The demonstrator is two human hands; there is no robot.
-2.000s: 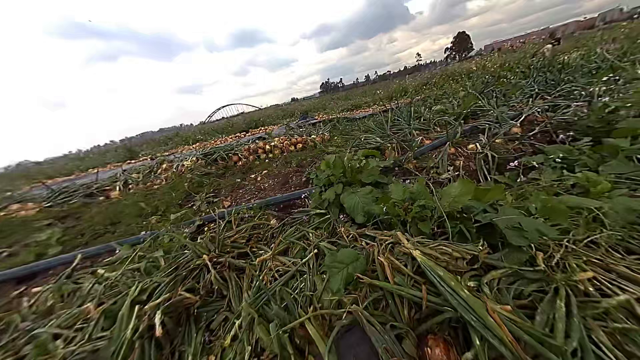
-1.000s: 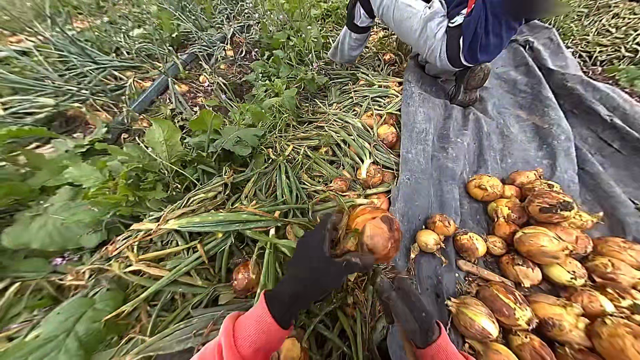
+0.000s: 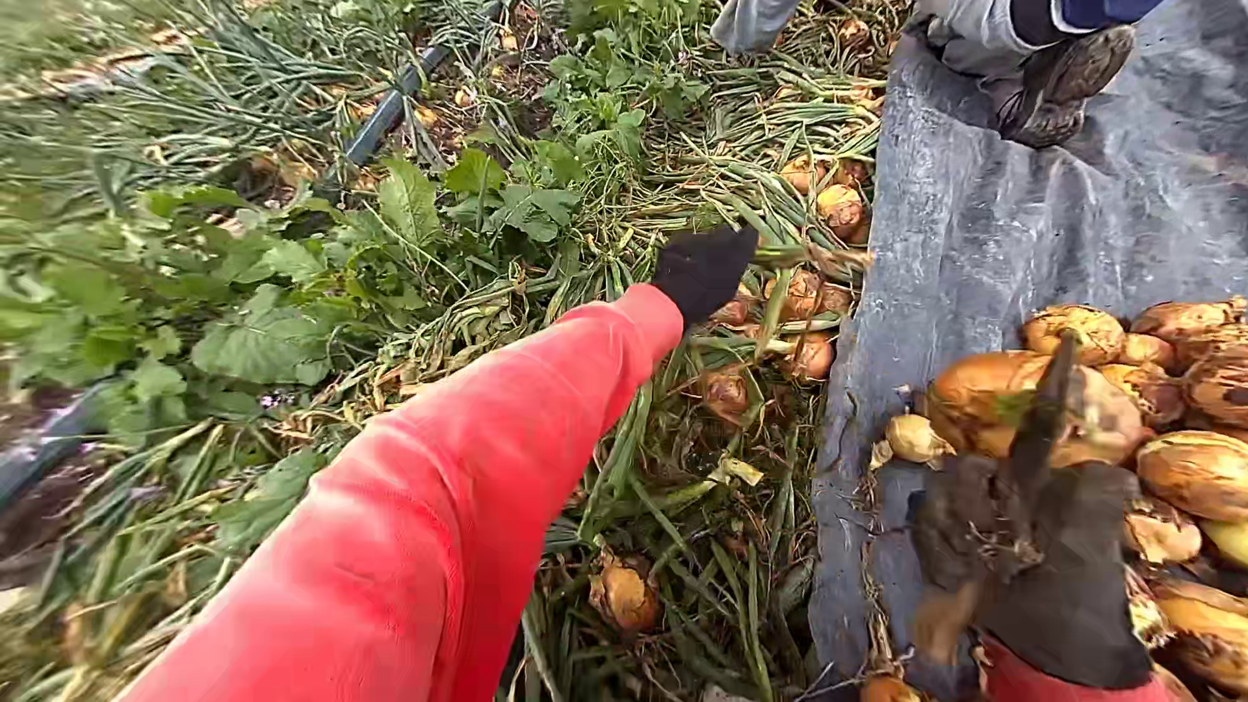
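Observation:
My left hand, in a black glove, is over the flattened onion tops and closed around green onion leaves that stick out to its right. Several onions lie among the leaves just beyond and below it. My right hand, also gloved and blurred, is over the plastic sheet at the lower right. From it a dark, narrow blade-like tool points up; its handle is hidden in the grip. Right behind the blade is a large onion, beside the heap of onions.
A grey plastic sheet runs along the right side. On it, at the top, is another person's shoe and bent leg. Leafy weeds and a dark irrigation pipe lie at the left. A single onion is on the ground near me.
The onion that was at my left hand a second ago is no longer there. My left hand has reached forward onto the leaves; my right hand has moved right, over the sheet.

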